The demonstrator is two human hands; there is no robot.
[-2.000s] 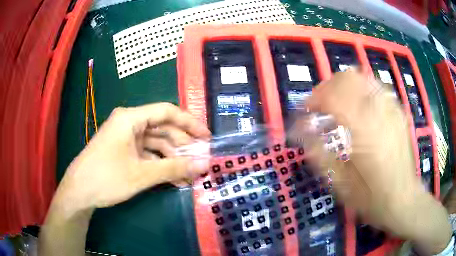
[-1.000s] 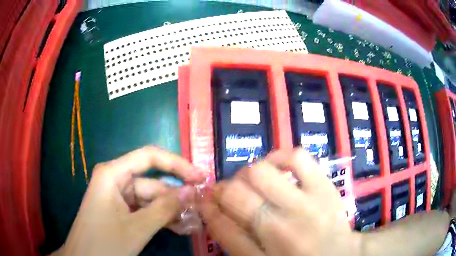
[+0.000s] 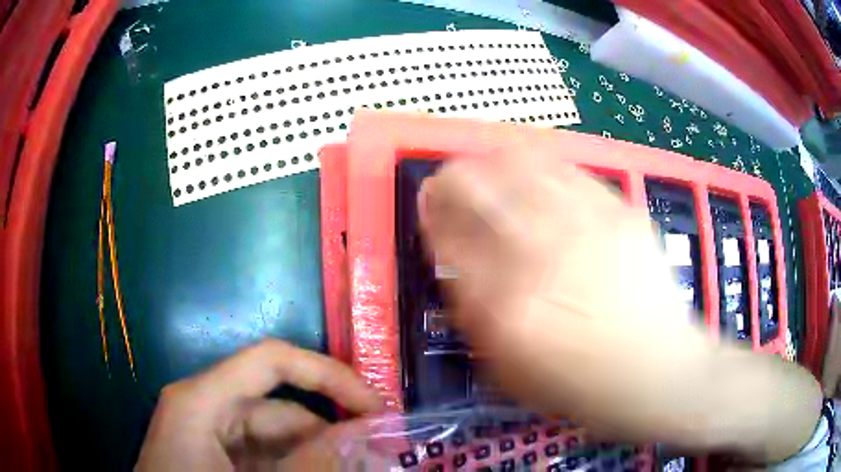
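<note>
A red-pink foam tray (image 3: 373, 277) holds black phone bodies (image 3: 678, 249) in its pockets. My left hand (image 3: 267, 415) is low in the view at the tray's left edge, its fingers pinching the clear carrier film (image 3: 516, 442), which carries rows of small black square pads and is cut off by the bottom edge. My right hand (image 3: 544, 249) is blurred and reaches over the top of the leftmost phone body (image 3: 429, 341), its fingertips near that phone's upper end. Whether it holds a pad cannot be seen. The hand and forearm hide much of the tray.
A cream sheet with rows of dark dots (image 3: 277, 111) lies behind the tray. Small pale rings (image 3: 636, 112) are scattered at the back right, near a white block (image 3: 692, 78). Orange tweezers (image 3: 109, 249) lie at left. Red foam stands along the left edge.
My right hand has moved from beside my left hand up to the leftmost phone's top. My left hand is lower, and the film shows spread at the bottom. The tray appears lower in view.
</note>
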